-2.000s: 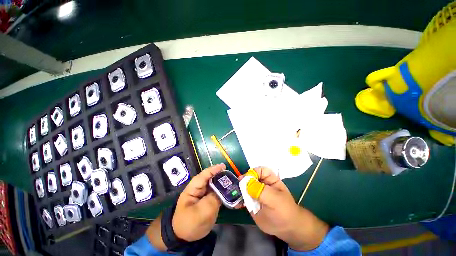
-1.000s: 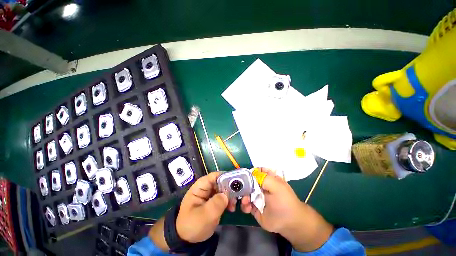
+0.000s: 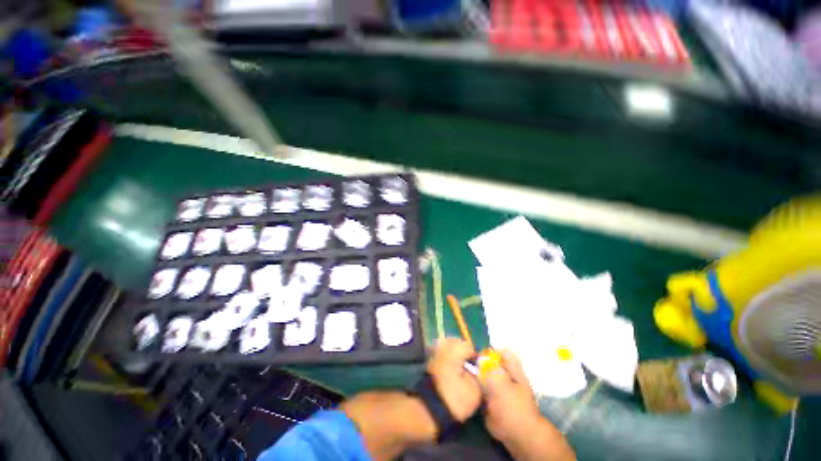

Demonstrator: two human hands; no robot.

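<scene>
The picture is blurred. My left hand (image 3: pixel 455 383) and my right hand (image 3: pixel 510 396) are close together at the lower middle, fingers bent inward. A yellow finger cot (image 3: pixel 489 363) shows on my right hand. A small white piece (image 3: pixel 471 367), perhaps the wipe, shows between the fingers. No housing can be made out in my hands; the fingers may hide it. An orange stick (image 3: pixel 460 320) lies just beyond them. White sheets (image 3: pixel 513 311) lie to the right, with a housing (image 3: pixel 551 254) and a loose yellow cot (image 3: pixel 565 355) on them.
A black tray (image 3: pixel 417 338) of silver-white housings, some piled on top, is left. Dark lower trays (image 3: pixel 216 414) sit below it. A brown-wrapped bottle (image 3: pixel 664 385) and a yellow-blue fan (image 3: pixel 783 279) are right. Stacked trays (image 3: pixel 45 306) stand far left; red items (image 3: pixel 585 31) are at the back.
The view has turned and tilted up, showing more beyond the bench. My hands have drawn closer together and sit further right in the picture. The housing between them no longer shows.
</scene>
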